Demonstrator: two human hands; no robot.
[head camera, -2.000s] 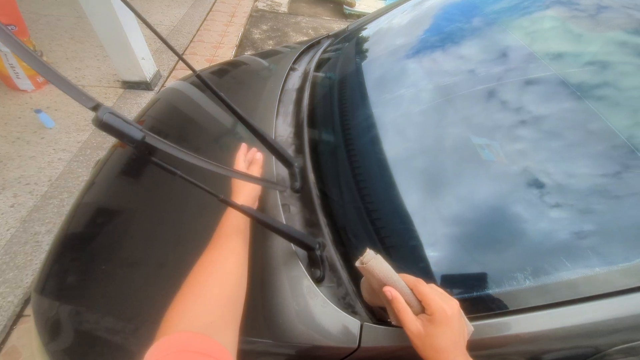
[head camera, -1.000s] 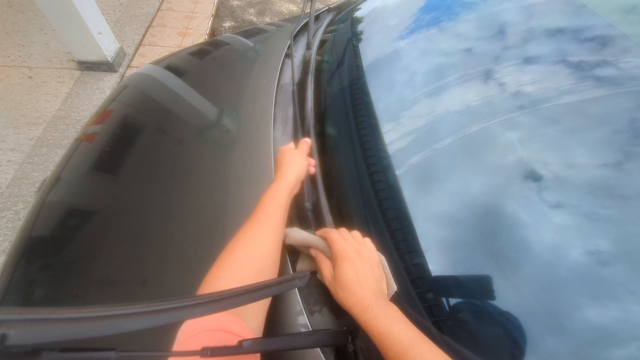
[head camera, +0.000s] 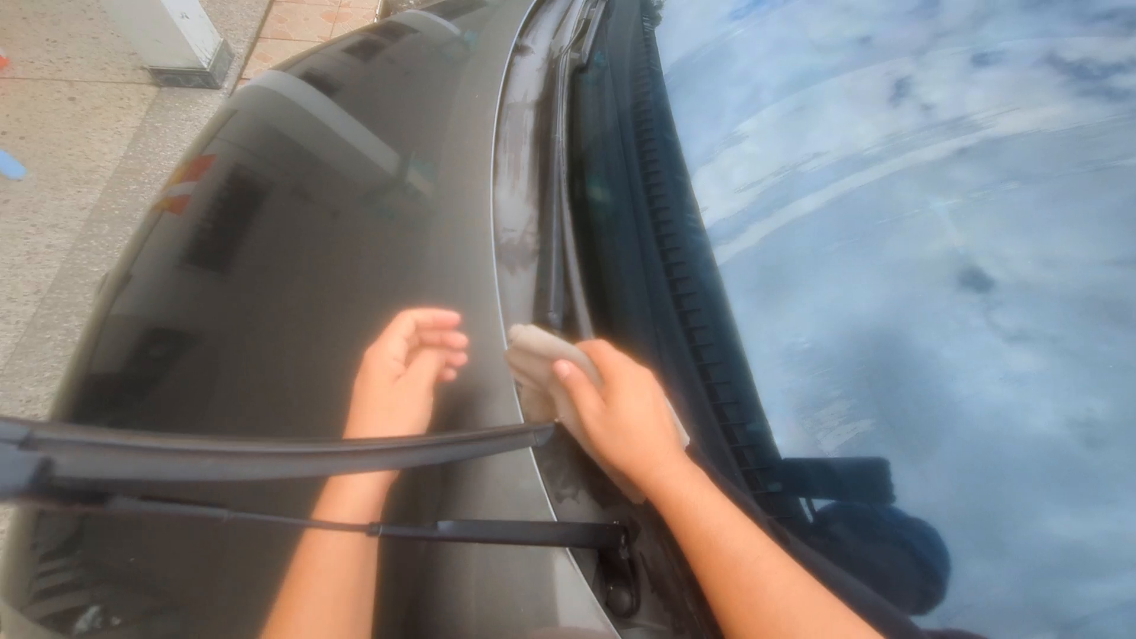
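Observation:
A folded beige cloth (head camera: 532, 355) is gripped in my right hand (head camera: 626, 413), over the cowl strip (head camera: 524, 186) between the car's hood and windshield. My left hand (head camera: 408, 368) hovers above or rests lightly on the dark hood (head camera: 328, 257), fingers loosely curled with nothing in them; contact cannot be told. One wiper arm (head camera: 532, 532) is raised, and its blade (head camera: 293, 453) crosses the view above my left forearm. The other wiper (head camera: 559, 177) lies down along the cowl, its near end close to the cloth.
The windshield (head camera: 905, 266) fills the right side and reflects clouds. Beyond the hood, a white post (head camera: 173, 35) with a dark base stands on the paving (head camera: 71, 213). A small blue item (head camera: 11, 166) lies at the far left.
One wiper, raised two seconds ago, now lies down along the cowl. My left hand held it one second ago and has since let go and moved back over the hood. The cloth stays in my right hand.

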